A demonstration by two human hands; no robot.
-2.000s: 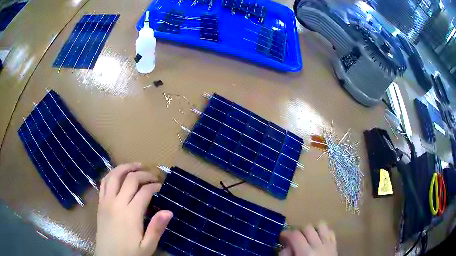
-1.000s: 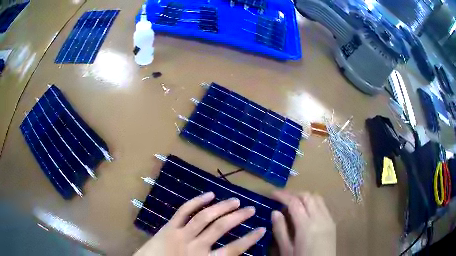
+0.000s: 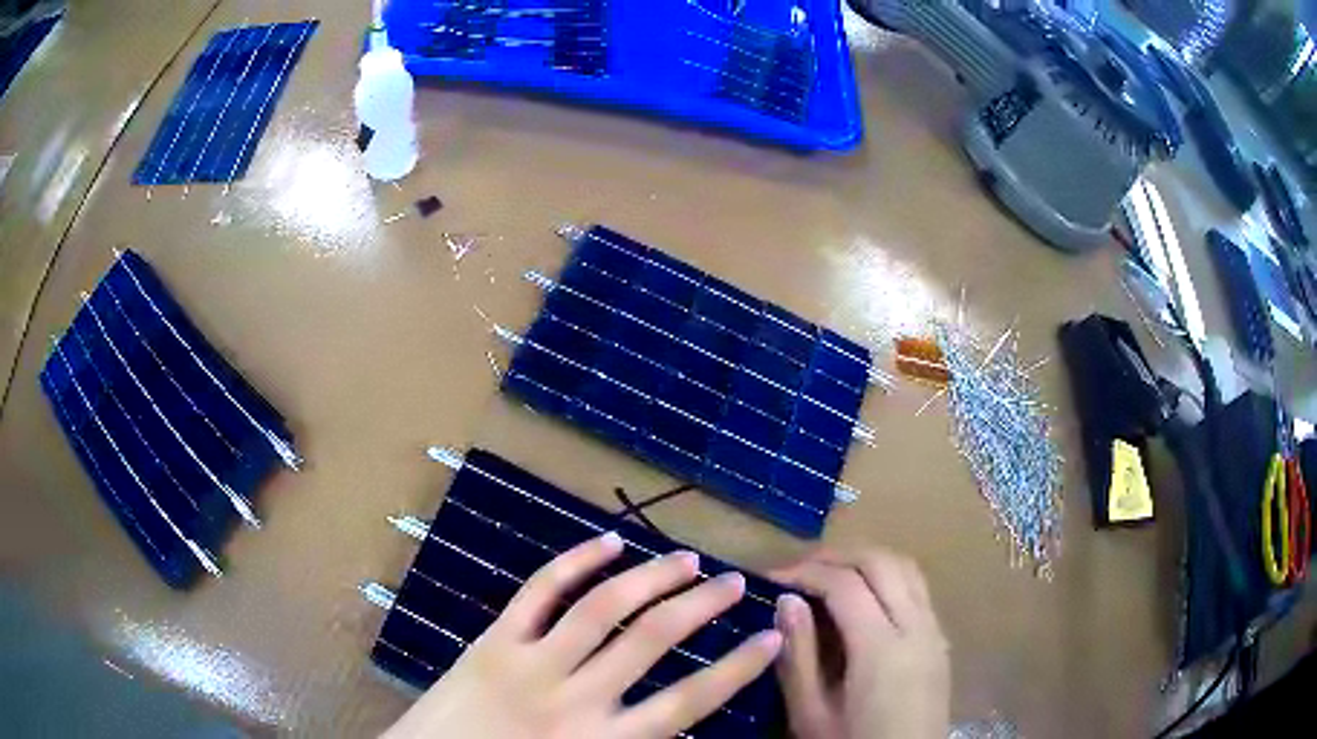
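Observation:
A near cell stack [image 3: 477, 546], dark blue with pale lines and bunched silver ends at its left, lies at the bottom centre. My left hand [image 3: 614, 650] lies palm down across its middle, fingers spread. My right hand [image 3: 864, 635] is at its right end, with thumb and fingers closed around the edge. The hands hide that end, and the frame cuts off the stack's near side. A second cell stack [image 3: 693, 378] lies just beyond. A third cell stack [image 3: 159, 412] lies at the left.
A white bottle [image 3: 386, 116] stands near a blue tray [image 3: 650, 104] of cell strips. A separate cell [image 3: 227, 101] lies far left. Loose ribbon pieces [image 3: 1004, 448] lie right, beside an orange-brown piece [image 3: 920, 360]. A grey device [image 3: 1047, 166] and a black tool [image 3: 1109, 419] stand further right.
My left hand has moved from the near stack's left end onto its top, uncovering the silver ends. My right hand has moved further over the right end. The view has shifted slightly.

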